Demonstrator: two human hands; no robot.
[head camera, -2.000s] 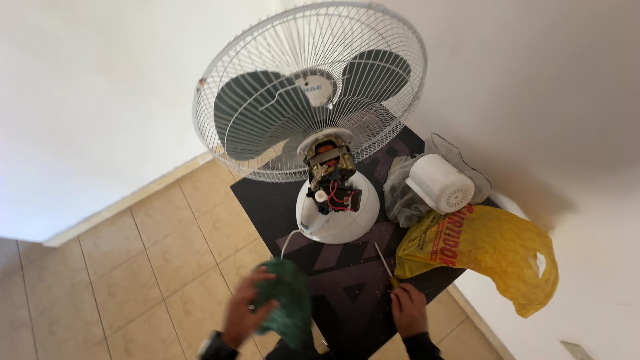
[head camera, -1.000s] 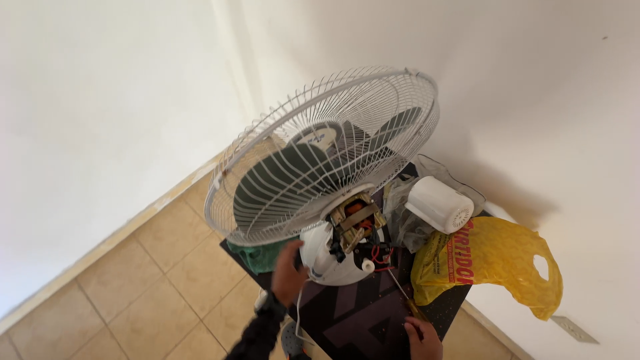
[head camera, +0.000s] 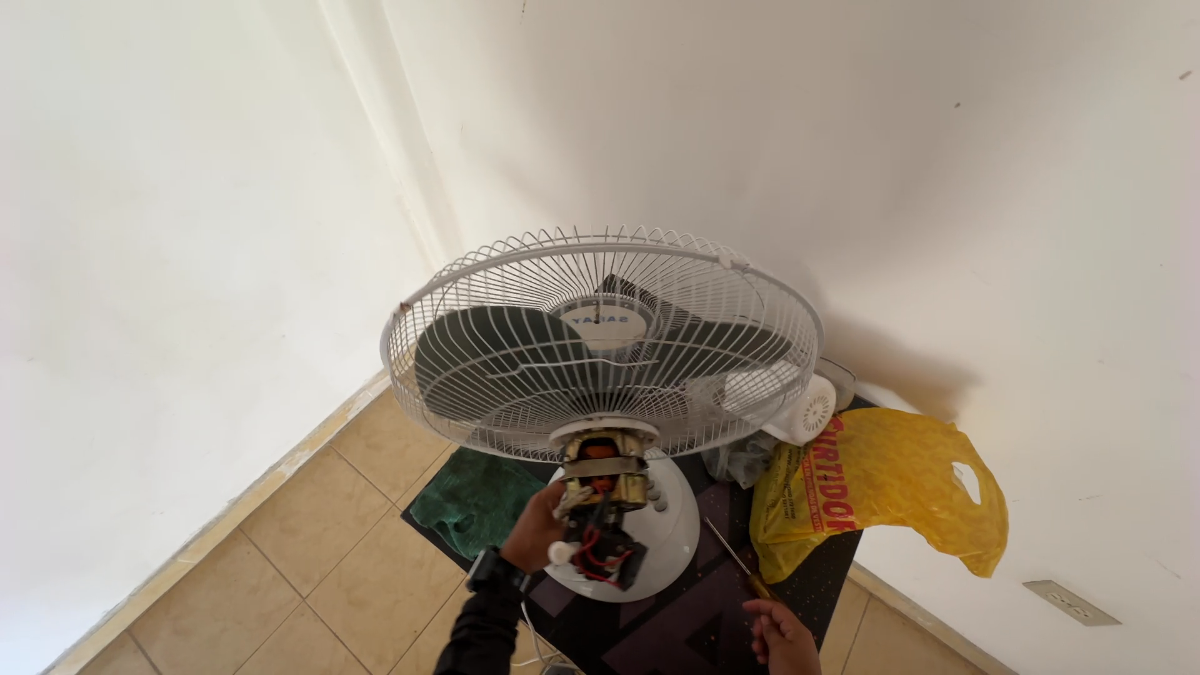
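A fan with a white wire cage (head camera: 600, 356) and dark blades stands on its round white base (head camera: 670, 553). Its uncovered motor (head camera: 605, 469) shows at the back, with red and black wires. My left hand (head camera: 539, 530), a watch at the wrist, is against the left side of the motor; the fingertips are partly hidden behind it. At the front right of the table, my right hand (head camera: 778, 633) has its fingers curled just below the handle of a screwdriver (head camera: 736, 555); whether it grips the handle cannot be told.
The small black table (head camera: 684, 633) also holds a green cloth (head camera: 473, 502) at the left, a yellow plastic bag (head camera: 881, 487) at the right, and a white vented motor cover (head camera: 811, 408) on a clear bag behind the cage. White walls meet behind. A power outlet (head camera: 1071, 603) is low at the right.
My left hand let go of the green cloth, which now lies left of the fan, and moved to the motor. The fan head has turned. The view has shifted.
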